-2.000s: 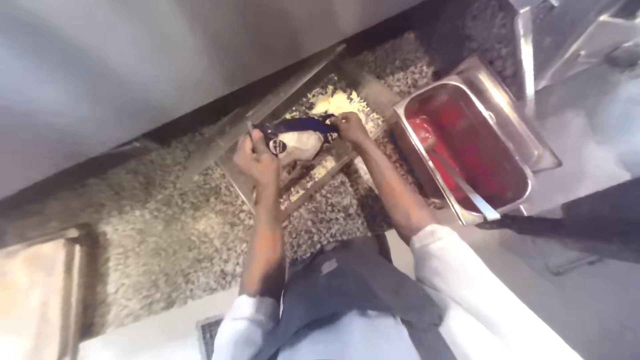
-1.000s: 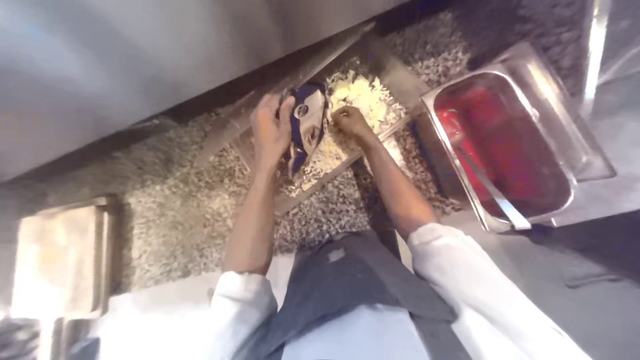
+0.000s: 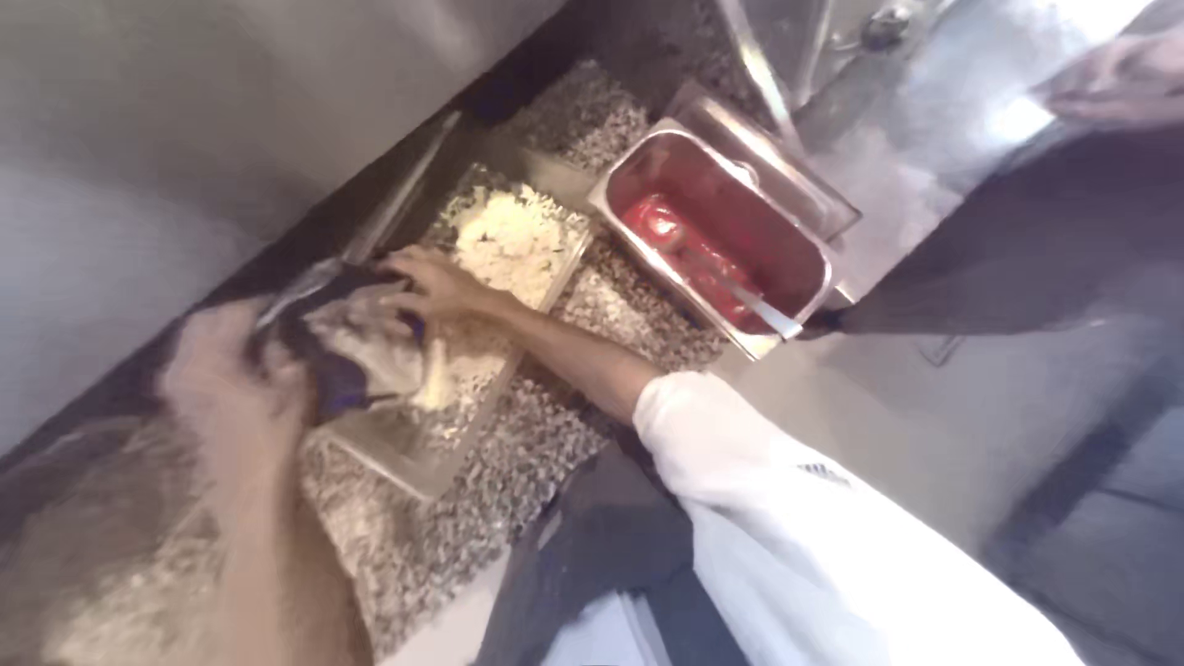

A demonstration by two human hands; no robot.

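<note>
A dark blue and clear plastic bag [image 3: 347, 370] is tilted over the left part of a clear rectangular tub [image 3: 407, 476]. Pale shredded food, which looks like grated cheese [image 3: 513, 236], lies heaped toward the tub's far right end. My left hand [image 3: 245, 370], blurred, grips the bag's left side. With its fingers on the bag's upper right edge, my right hand [image 3: 444, 287] reaches over the tub. Some pale shreds lie below the bag's right side. My left fingertips are partly hidden by blur.
Right of the tub, a deep steel pan [image 3: 680, 291] holds red sauce and a metal utensil [image 3: 754, 305]. Another person's hand [image 3: 1124, 79] and dark sleeve or clothing are at the right. Speckled stone counter [image 3: 518, 462] runs beneath; a metal wall [image 3: 185, 120] rises behind.
The bag and my left hand have moved left, away from the heaped shreds. My right hand, near the heap one second ago, is now at the bag. The view has turned.
</note>
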